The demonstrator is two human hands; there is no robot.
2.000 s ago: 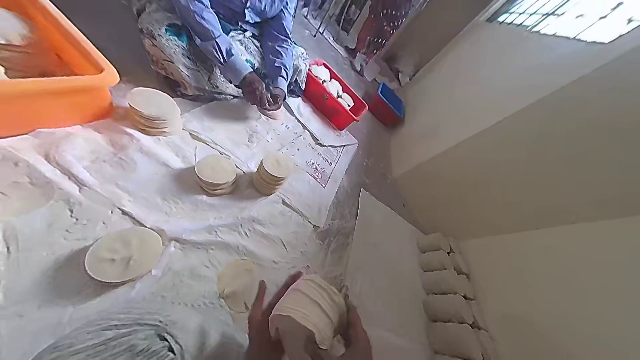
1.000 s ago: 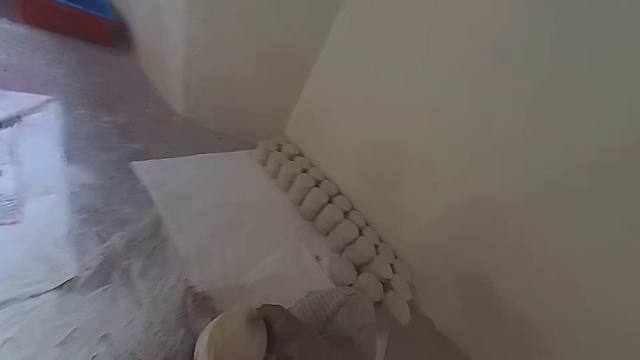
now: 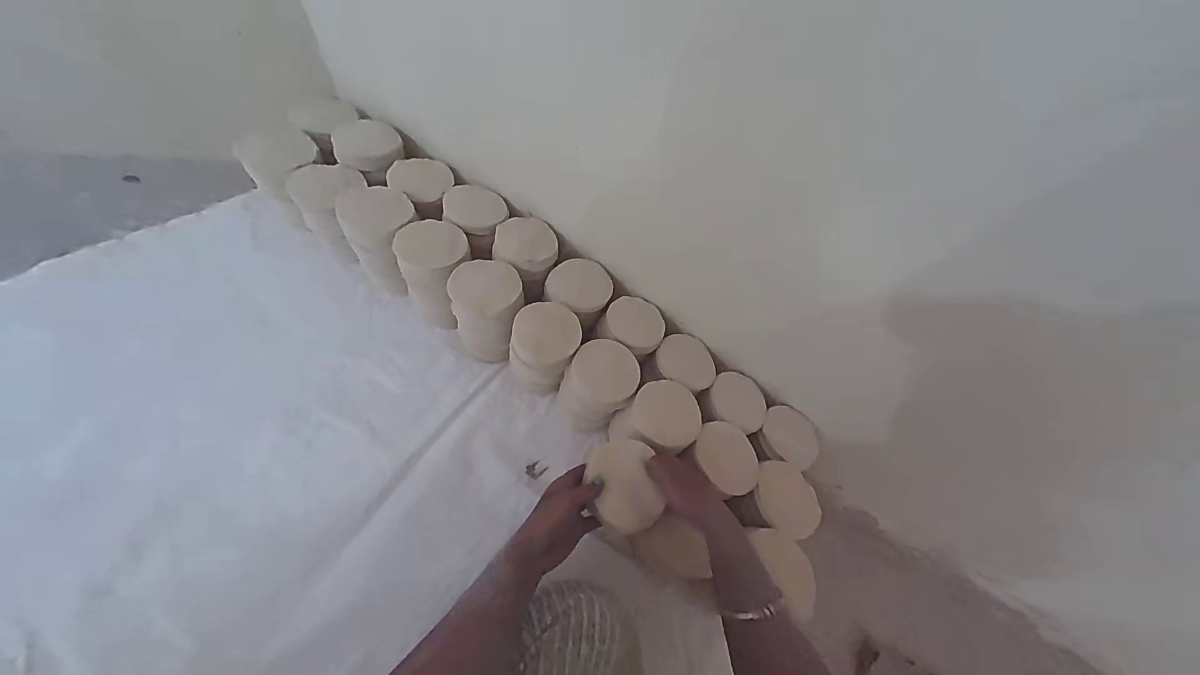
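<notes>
My left hand (image 3: 560,516) and my right hand (image 3: 686,487) grip opposite sides of a stack of thin round dough discs (image 3: 626,486), low in the middle of the head view. The stack stands just in front of the nearer row of similar stacks. Right of my right hand is another disc stack (image 3: 727,457), and a pale disc (image 3: 673,546) shows partly below my hands. Rows of dough disc stacks (image 3: 486,287) run diagonally along the wall. The lower sides of the held stack are hidden.
A white cloth sheet (image 3: 234,375) lies on the floor left of the stacks. The pale wall (image 3: 844,187) rises close behind them. Bare floor (image 3: 900,581) shows at the lower right, and a patterned cloth-covered knee (image 3: 577,628) is at the bottom.
The view has swung far right, from the other person and the baskets to the wall. My hands, holding a disc stack two seconds ago, are now beside the rows of stacks.
</notes>
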